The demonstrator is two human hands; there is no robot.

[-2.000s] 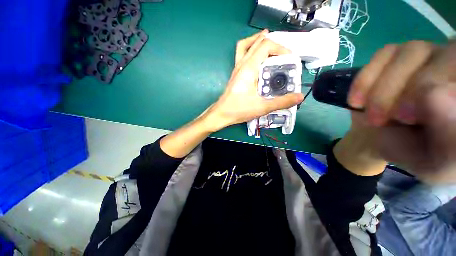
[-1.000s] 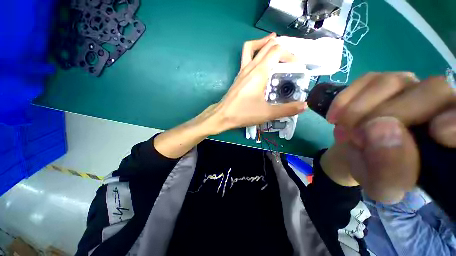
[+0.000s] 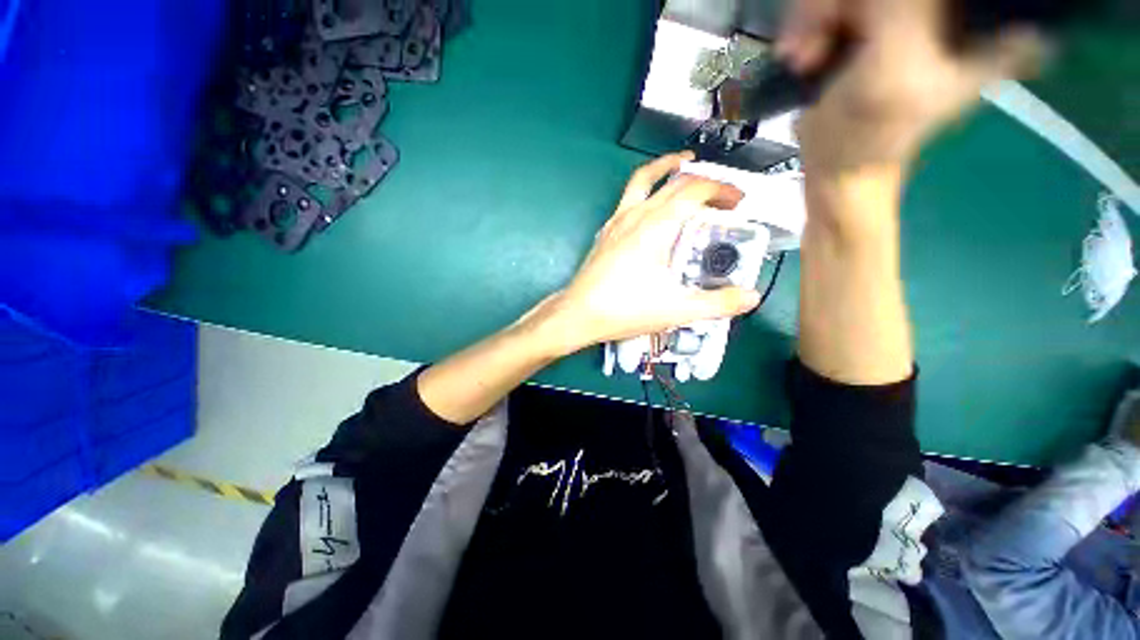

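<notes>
My left hand (image 3: 638, 269) is closed around a white camera housing (image 3: 706, 338) near the bench's front edge. The round black lens module (image 3: 720, 259) faces up between thumb and fingers. Thin lead wires hang from the housing's lower end over the edge. My right hand (image 3: 875, 88) is blurred at the upper right, gripping the black electric screwdriver (image 3: 813, 78). The screwdriver's front end is over the screw feeder (image 3: 676, 94); its tip is too blurred to tell whether it touches. My right forearm hides part of the housing's arm and the feeder's right side.
A loose pile of black faceplates (image 3: 290, 210) lies on the green bench (image 3: 500, 163) at the upper left, beside a blue bin (image 3: 88, 150). A bundle of white cords (image 3: 1105, 260) lies at the far right. Another person's sleeve (image 3: 1044, 544) shows at the lower right.
My right hand and the screwdriver have moved from beside the lens up to the feeder. My left hand still holds the housing. The view has shifted, showing more of the bench at right.
</notes>
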